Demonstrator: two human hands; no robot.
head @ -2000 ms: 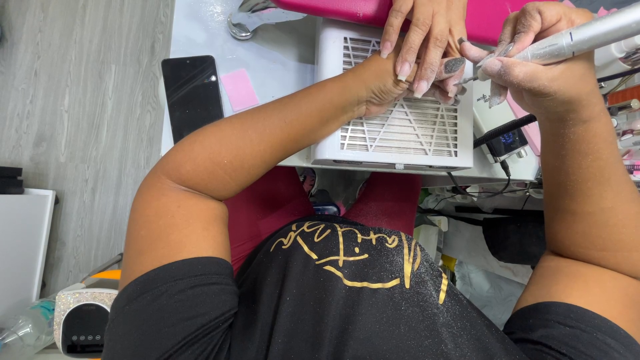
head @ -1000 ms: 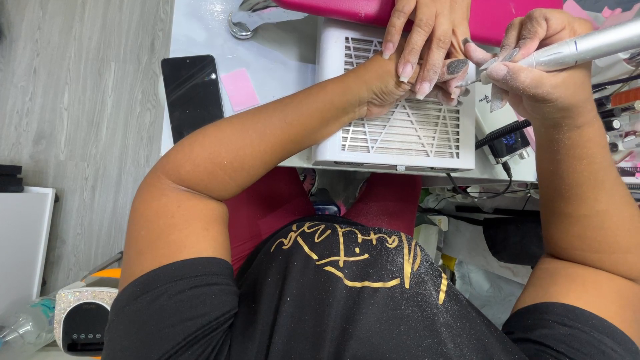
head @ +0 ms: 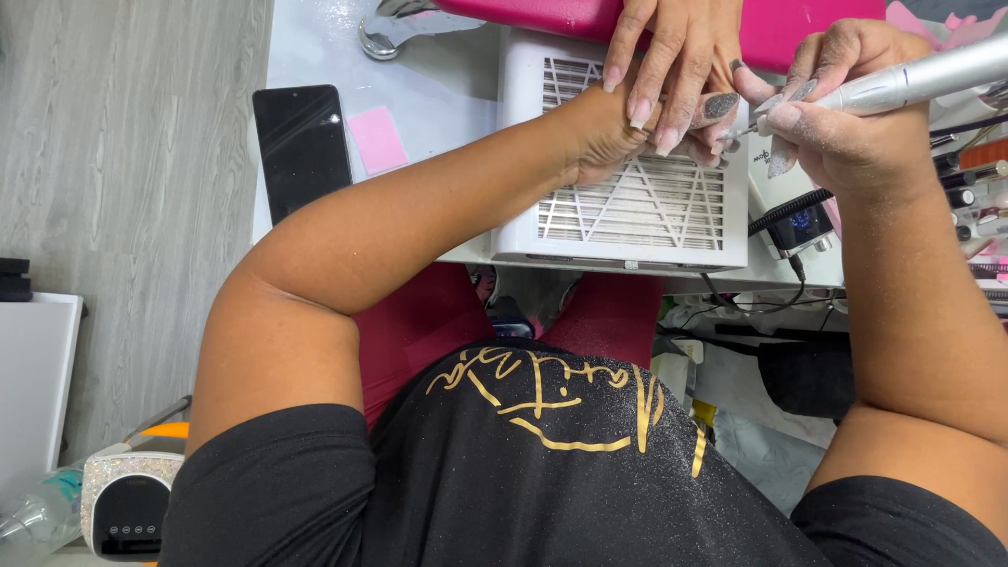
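My right hand grips a silver electric nail drill handpiece, dust on its fingers. The thin bit points left at a fingertip of another person's hand, whose long nails reach over the dust collector. My left hand lies beneath that hand and holds its fingers; my left fingers are partly hidden, with one dark glittery nail showing. Both hands are above a white nail dust collector with a slatted grille. Whether the bit touches the nail cannot be told.
A black phone and a pink square pad lie left of the collector. A pink armrest crosses behind it. The drill's control box with its coiled cord stands at the right, near several bottles. A glittery nail lamp stands lower left.
My right hand moved slightly right with the drill, then back a little left toward the other person's fingers. My left hand has stayed nearly in place.
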